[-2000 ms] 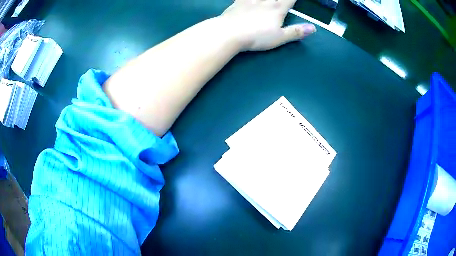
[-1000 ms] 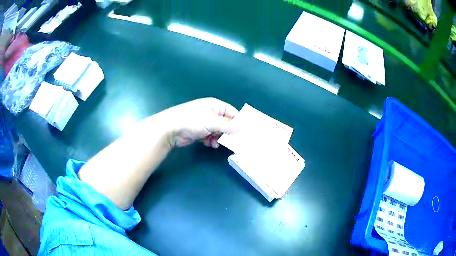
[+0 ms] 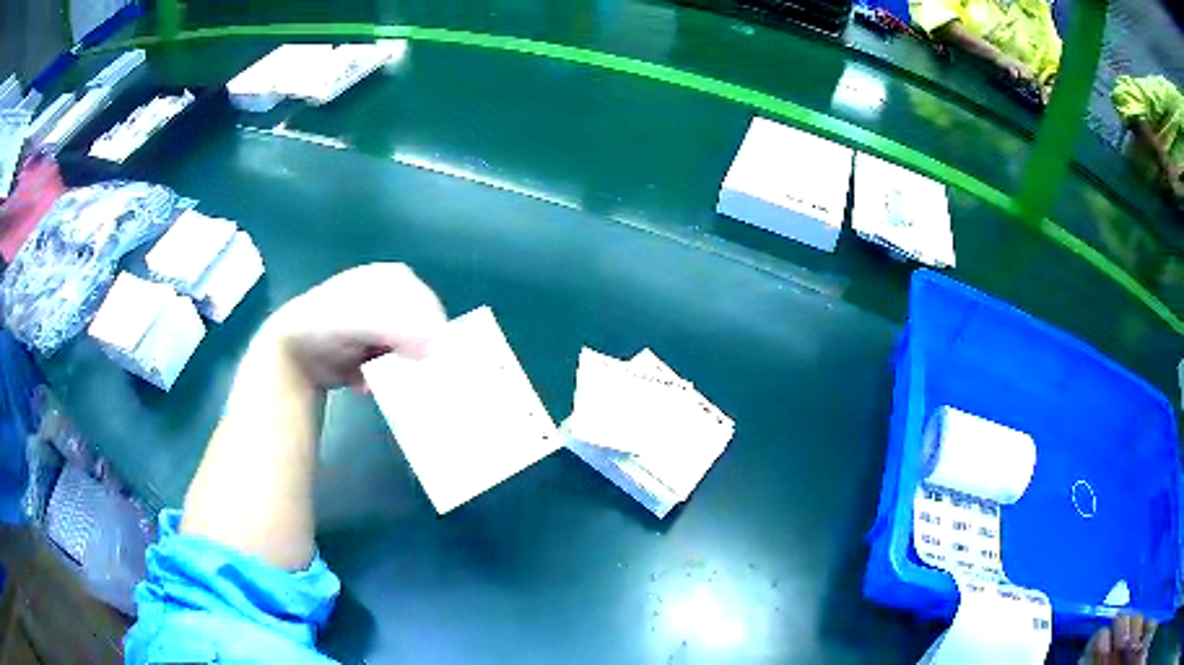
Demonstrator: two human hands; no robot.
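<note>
My left hand [image 3: 370, 325] grips a white card [image 3: 464, 409] by its upper left edge and holds it left of the loose pile of white cards [image 3: 662, 448]. The pile's cards lie at uneven angles. My right hand [image 3: 1119, 642] shows only as fingertips at the bottom right edge, by the rim of the blue bin [image 3: 896, 520]; what it holds cannot be seen. In the bin, the thick white label roll [image 3: 980, 455] has a strip of small barcode labels [image 3: 958, 526] running over the near rim to a blank white tail [image 3: 1006, 630].
White card stacks [image 3: 786, 182] stand at the back right, beside a thinner pile [image 3: 902, 211]. More stacks [image 3: 292, 78] lie at the back left. Two white blocks [image 3: 149, 327] and a crinkled clear bag [image 3: 85, 260] are at left. People in yellow [image 3: 1006, 39] are beyond the green line.
My left hand has moved left, holding a card clear of the pile. The view has shifted, showing more of the far bench. My right fingertips have come into view at bottom right.
</note>
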